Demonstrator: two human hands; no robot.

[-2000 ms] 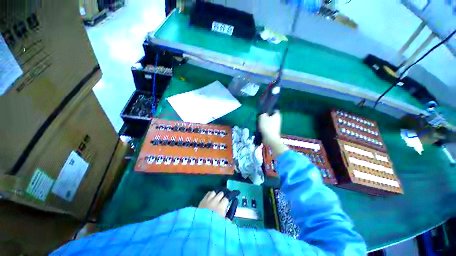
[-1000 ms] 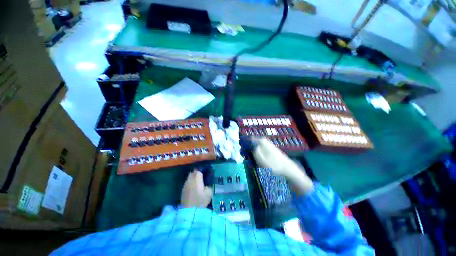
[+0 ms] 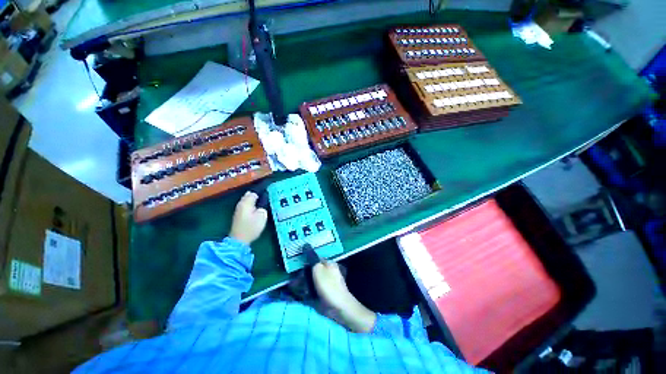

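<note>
The teal cover jig (image 3: 298, 213) lies on the green bench in front of me, with black transistors showing in two rows of windows. Finned silver metal shows at its near end. My left hand (image 3: 249, 218) is beside the jig's left edge, its dark-covered fingertips near the upper left side. My right hand (image 3: 332, 283) is at the jig's near edge, with a dark-covered finger reaching onto the near end. Whether either hand grips the jig is unclear. The black electric screwdriver (image 3: 268, 73) hangs above the white cloth (image 3: 287, 144), held by no hand.
The screw box (image 3: 383, 182) is right of the jig. Component trays stand left (image 3: 201, 167) and right (image 3: 358, 120) of the cloth, with stacked trays (image 3: 460, 86) farther right. A paper sheet (image 3: 203, 98) lies behind. A black bin with red sheet (image 3: 489, 281) is below the bench edge.
My right hand has let go of the screwdriver and come down to the jig's near edge. My left hand has shifted along the jig's left side. The view has tilted down, showing the red-sheeted bin.
</note>
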